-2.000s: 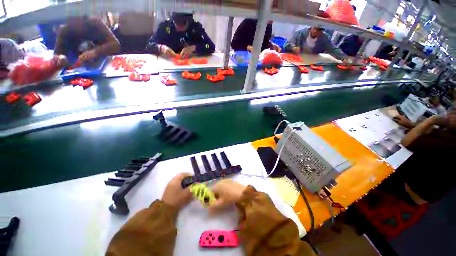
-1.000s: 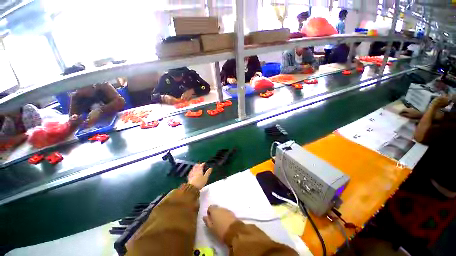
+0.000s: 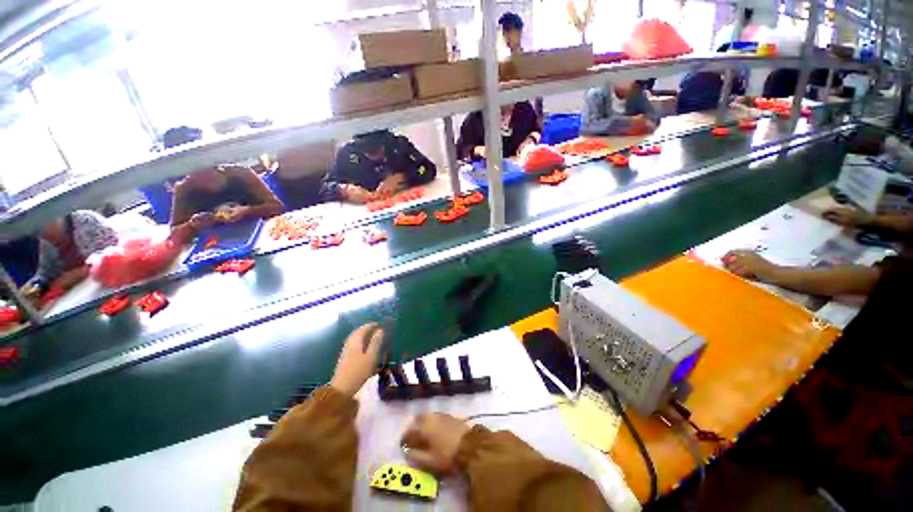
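A black dock lies on the white bench with its blades upright. My left hand is at its left end, fingers pointing to the belt; whether it grips the dock is unclear. My right hand is low over the bench in front of the dock, blurred, with fingers curled; what it holds, if anything, cannot be seen. The yellow controller lies flat on the bench just below my right hand. A thin cable runs from near my right hand toward the grey box.
The grey vented box stands on an orange mat at right, beside a black flat item and a yellow note. Another dock is partly behind my left sleeve. The green belt carries dark parts. People work across the line.
Two seconds ago both hands held the yellow controller at a dock; now it lies on the bench. My left hand has drawn back from the belt since one second ago, and a dock now stands on the bench.
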